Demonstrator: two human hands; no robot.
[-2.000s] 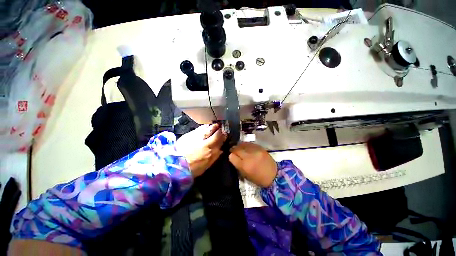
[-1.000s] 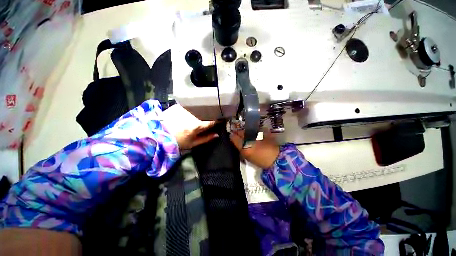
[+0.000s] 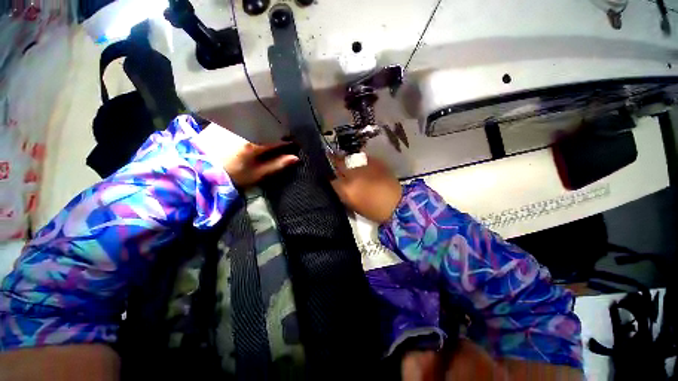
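Note:
The backpack back panel [image 3: 316, 238], black ribbed mesh with camouflage bands, runs from my lap up to the needle area of the white sewing machine [image 3: 476, 37]. My left hand [image 3: 260, 162] lies on the panel's upper left edge, fingers pointing right. My right hand [image 3: 366, 186] is at its upper right edge, just below the presser foot area; its fingertips are partly hidden. The curved grey take-up lever guard [image 3: 295, 89] hangs in front of the needle, which I cannot see. A camouflage shoulder strap [image 3: 152, 78] lies left of the machine head.
Thread snips [image 3: 395, 137] lie right of the needle area. A dark phone-like rectangle with a reddish edge [image 3: 596, 155] is at the right. A printed ruler [image 3: 546, 207] runs along the table edge. A plastic bag [image 3: 18, 141] is at far left. Dark straps [image 3: 632, 327] lie lower right.
The view has shifted closer to the needle area. My left hand has gone from fingers bunched near the needle to lying flatter on the panel. My right hand stays at the panel's right edge.

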